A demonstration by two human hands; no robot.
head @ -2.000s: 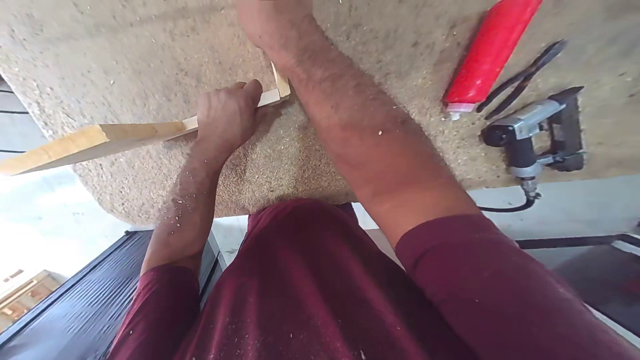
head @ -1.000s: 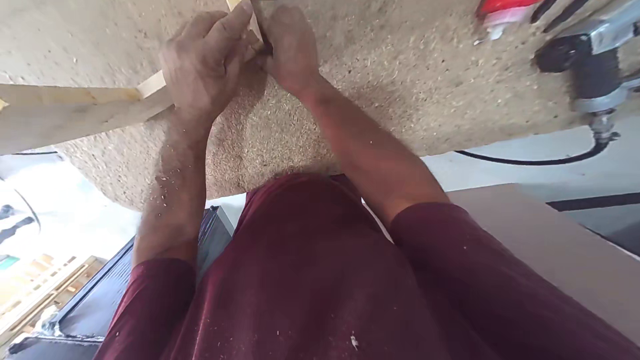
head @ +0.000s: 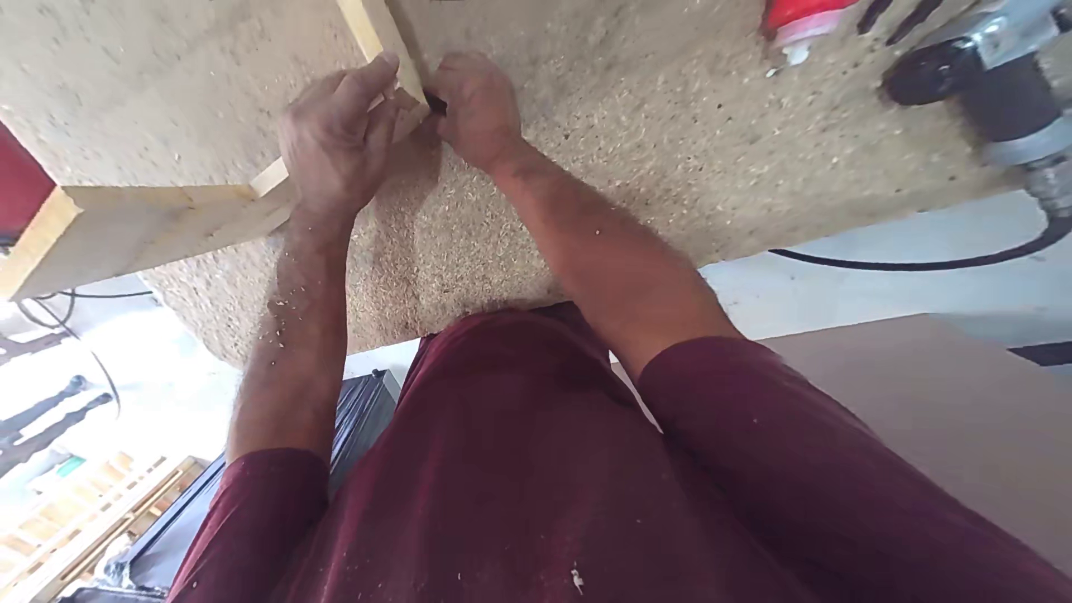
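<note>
My left hand (head: 335,138) grips a wooden strip (head: 272,178) near a corner where it meets a second wooden strip (head: 377,38). Close on the other side of that corner is my right hand (head: 481,109), fingers bent, with a small dark thing (head: 435,105) at its fingertips. Whether the right hand holds that dark thing, I cannot tell. A wider wooden board (head: 159,226) joins the first strip at the left and reaches past the table's edge. All this wood lies on a particleboard tabletop (head: 636,142) strewn with sawdust.
A pneumatic nailer or stapler (head: 1005,92) with a black hose (head: 904,265) lies at the right. Beside it are a red bottle with a white nozzle (head: 808,25) and a dark hand tool (head: 913,18). Wooden pallets (head: 100,519) stand on the floor at lower left.
My right hand has come back from the far end of the second strip to the corner, and my left hand has moved along to the corner too. The view has shifted.
</note>
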